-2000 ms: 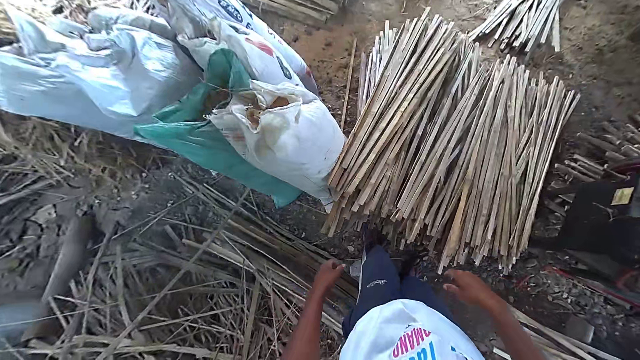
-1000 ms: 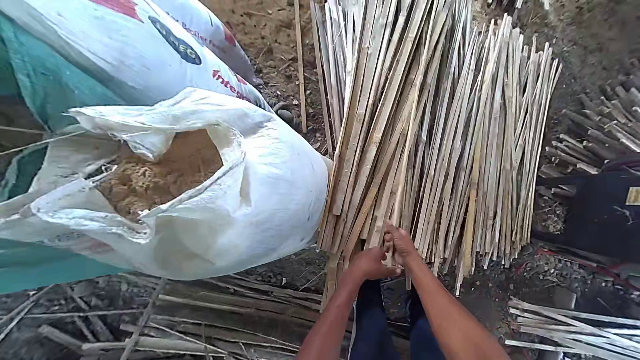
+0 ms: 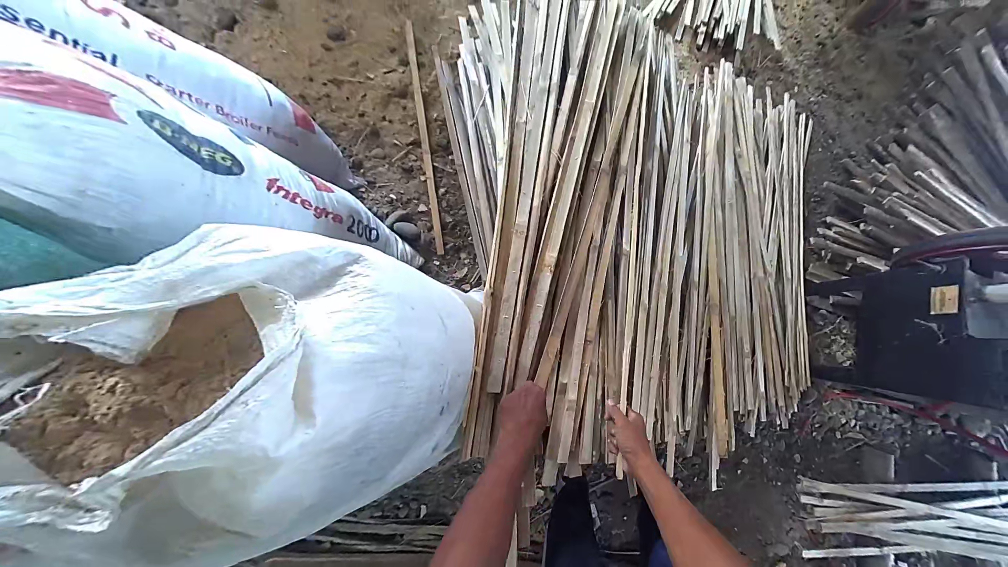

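A wide pile of split bamboo strips (image 3: 669, 236) lies on the ground in front of me, the strips running away from my legs. My left hand (image 3: 523, 413) is closed around the near ends of strips at the left part of the pile. To its right, my right hand (image 3: 628, 433) grips the near end of a thin strip, thumb up along it. How many strips each hand holds is partly hidden by the fingers. Left of the pile, an open white woven sack (image 3: 378, 346) holds brown, sawdust-like material (image 3: 150, 386).
Printed feed sacks (image 3: 197, 150) lie at the upper left. A lone strip (image 3: 425, 142) rests on the soil. At right are a dark machine-like object (image 3: 906, 331), more sticks (image 3: 929, 189) and pale strips (image 3: 906, 512). Another bundle (image 3: 732, 16) lies at the top.
My hands were apart without strips two seconds ago, then together at the pile's near ends. Now they are apart again, each on strips. The view has moved closer to the pile.
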